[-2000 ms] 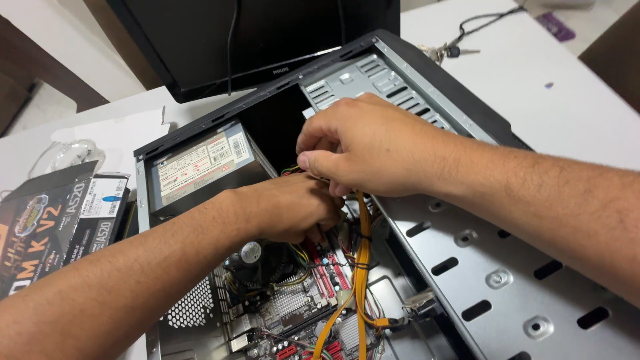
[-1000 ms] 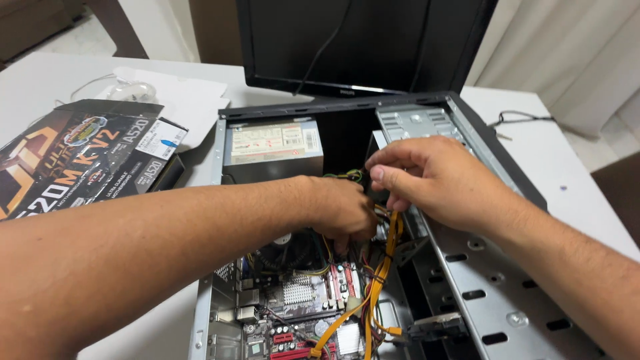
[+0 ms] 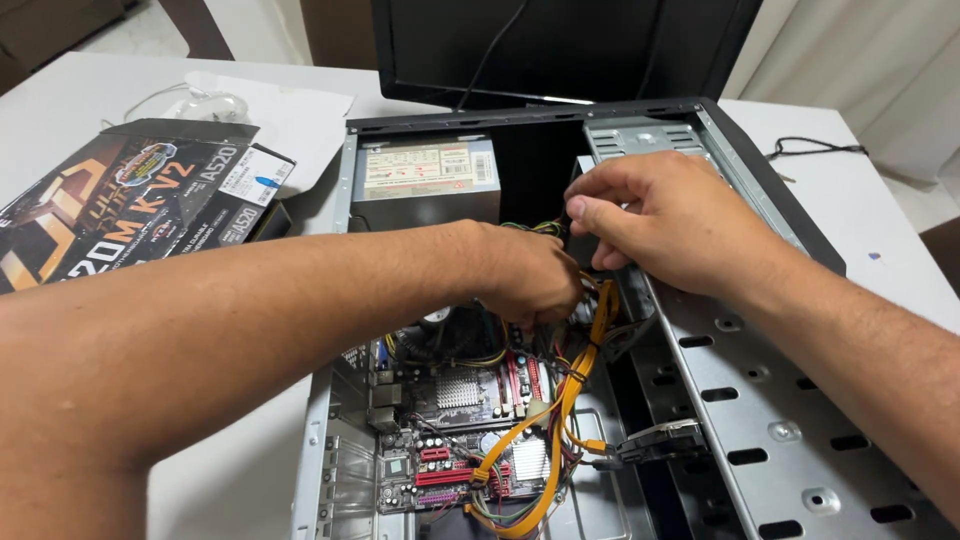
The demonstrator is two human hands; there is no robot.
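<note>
An opened computer case lies on its side, showing a motherboard with a silver heatsink. My left hand reaches down into it, just below the power supply unit, among the bundled wires; its fingertips are hidden, so what it touches cannot be told. Close by on the right, my right hand is raised over the drive bay's edge, thumb and fingers curled near each other by some thin wires. Yellow SATA cables run below both hands to the board and to a hard drive.
A motherboard box and a white sheet lie on the white table at the left. Behind the case stands a black monitor with a hanging cable. The perforated metal drive cage fills the right side. A black cord lies at the back right.
The view has shifted, with the case now seen more upright. Both hands have stayed at the wires beside the power supply; no grasp or release is plain.
</note>
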